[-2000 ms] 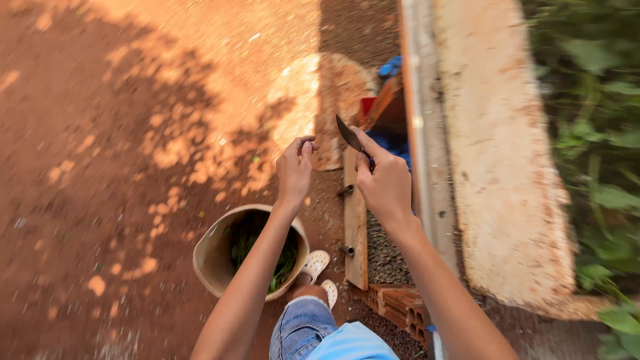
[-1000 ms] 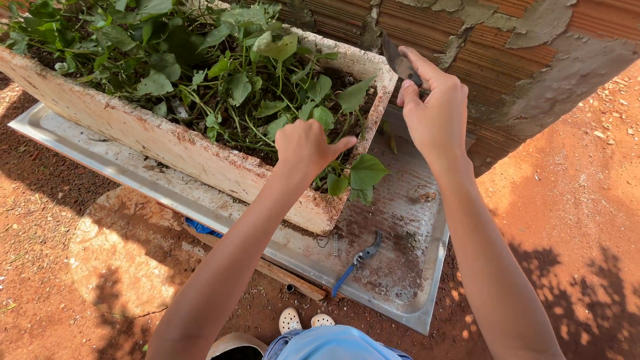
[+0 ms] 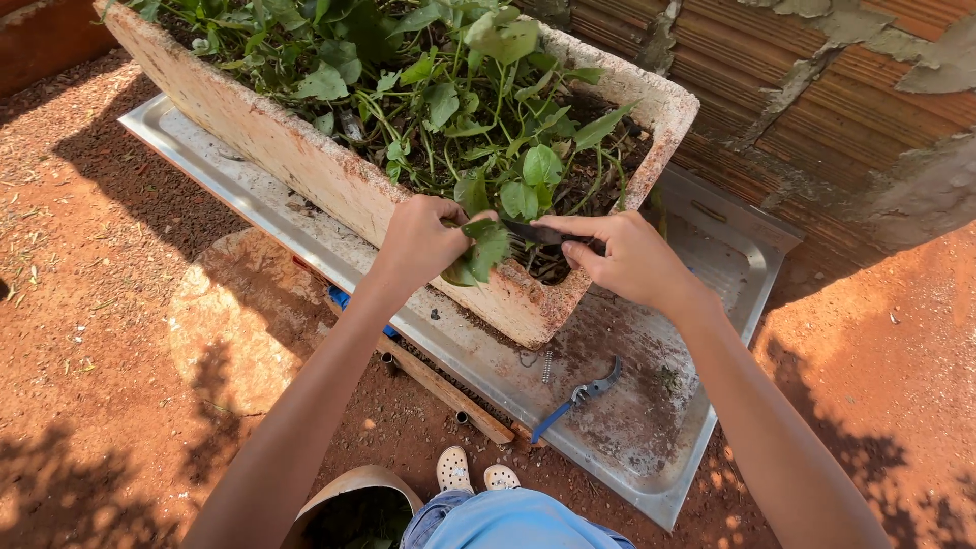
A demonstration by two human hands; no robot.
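My left hand (image 3: 427, 238) pinches a green leaf (image 3: 486, 248) over the near rim of a long planter (image 3: 534, 301). A dark-bladed knife (image 3: 537, 232) is in my right hand (image 3: 621, 248), its blade pointing left, close to the leaf and my left fingers. Whether the blade touches the stem cannot be told. Leafy vine plants (image 3: 442, 107) fill the planter around and behind both hands.
The planter stands on a stainless steel sink top (image 3: 656, 404). Blue-handled pruning shears (image 3: 579, 396) and a small metal spring (image 3: 547, 366) lie on it. A brick wall (image 3: 839, 114) rises behind. A bucket (image 3: 374, 479) with greenery stands by my feet.
The view has swung from the ground and bucket to the planter. Since one second ago, my right hand has lowered the knife to the planter's near end, and my left hand has taken hold of a leaf.
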